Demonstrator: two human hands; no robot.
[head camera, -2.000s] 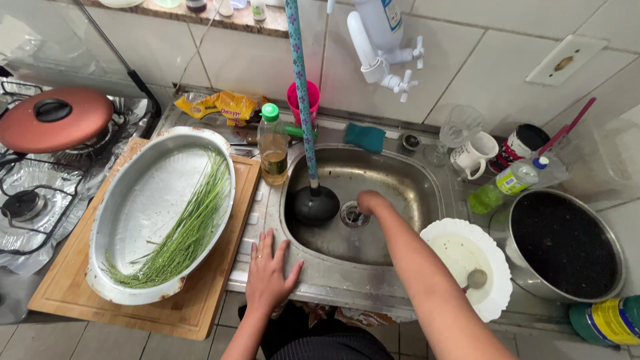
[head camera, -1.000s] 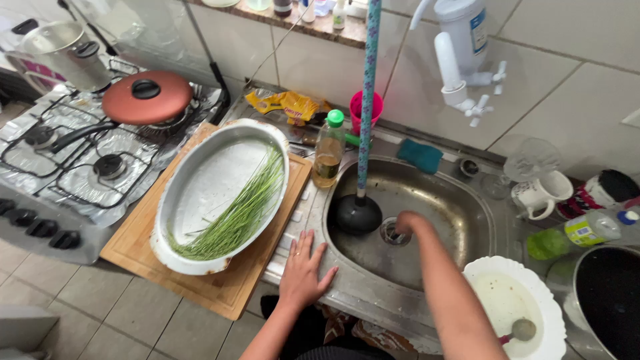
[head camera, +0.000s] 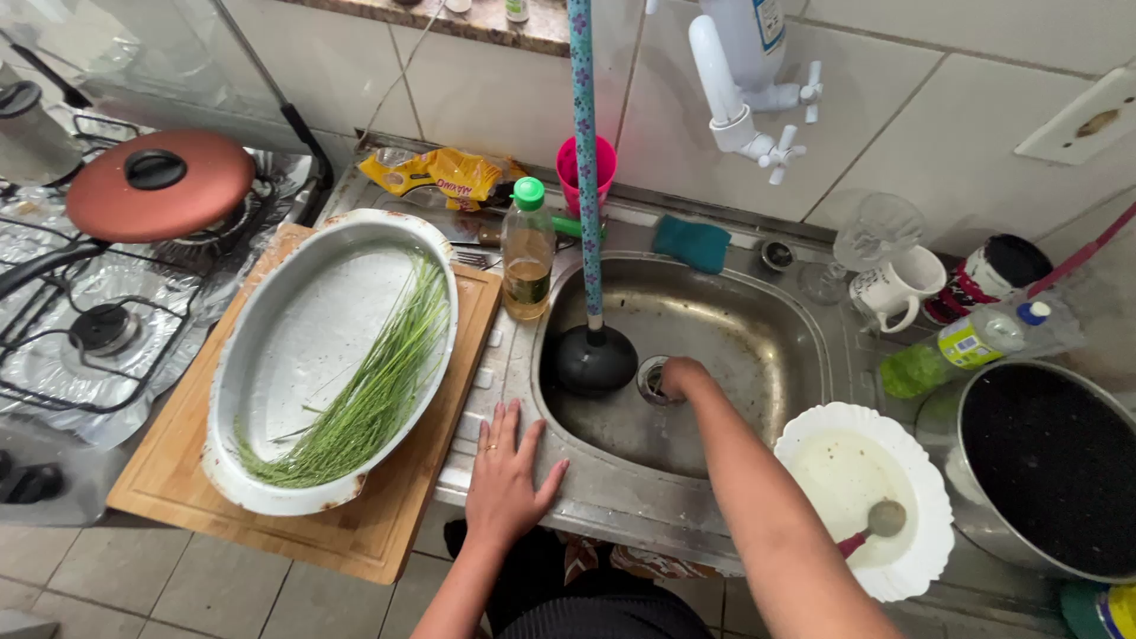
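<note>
My right hand (head camera: 683, 380) reaches down into the steel sink basin (head camera: 745, 355), its fingers at the drain opening (head camera: 655, 382); the fingertips are hidden, so whether they hold anything cannot be told. Flat on the counter's front edge lies my left hand (head camera: 510, 470), fingers spread, holding nothing. A plunger with a black rubber cup (head camera: 596, 359) stands in the basin left of the drain, its patterned handle (head camera: 584, 160) rising past the top edge. Left of the sink, an oval metal pan (head camera: 311, 302) with long green stems (head camera: 364, 399) rests on a wooden cutting board (head camera: 399, 532).
Around the sink are a green-capped bottle (head camera: 527, 257), a pink cup (head camera: 577, 169), a teal sponge (head camera: 692, 243), a white mug (head camera: 896, 286), a scalloped bowl (head camera: 821, 453) with a spoon and a large pot (head camera: 1047, 461). A white faucet (head camera: 732, 106) projects from the wall. Left stands a gas stove (head camera: 53, 355).
The view swings left and then back right. My right hand stays at the drain and my left hand stays flat on the counter's edge.
</note>
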